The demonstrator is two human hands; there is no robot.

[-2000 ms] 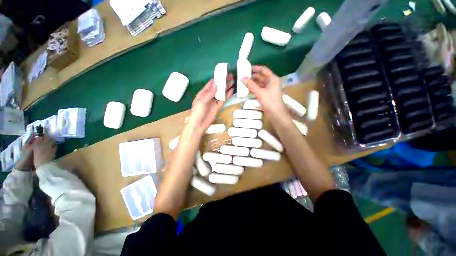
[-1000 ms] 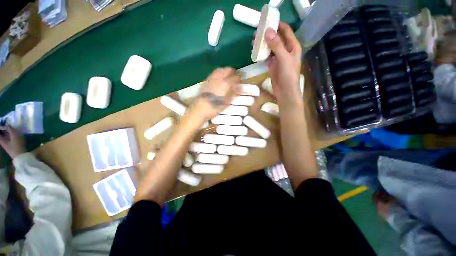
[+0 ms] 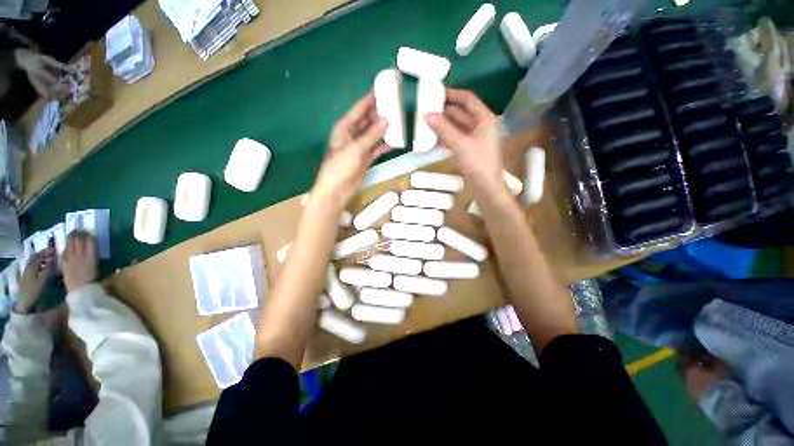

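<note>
My left hand (image 3: 350,144) holds an upright white pill-shaped case (image 3: 390,108) over the near edge of the green belt. My right hand (image 3: 467,131) holds a second white case (image 3: 428,113) upright beside it, with a small gap between the two. My fingers grip their outer sides. Many elongated white pieces (image 3: 413,233) lie on the brown bench below my hands, several in staggered rows. A small patch with reddish marks shows partly between them. Three rounded white cases (image 3: 192,196) sit spaced along the belt at the left.
Large clear tray with black rows (image 3: 646,131) at right, beside a grey upright (image 3: 570,65). Two clear plastic inserts (image 3: 225,280) lie left of my left forearm. A neighbour's hands (image 3: 80,257) touch whitish inserts at far left. More white pieces (image 3: 475,29) lie on the belt ahead.
My left hand has come up from the bench and now holds a case. My right hand has moved left and nearer, bringing its case beside the other.
</note>
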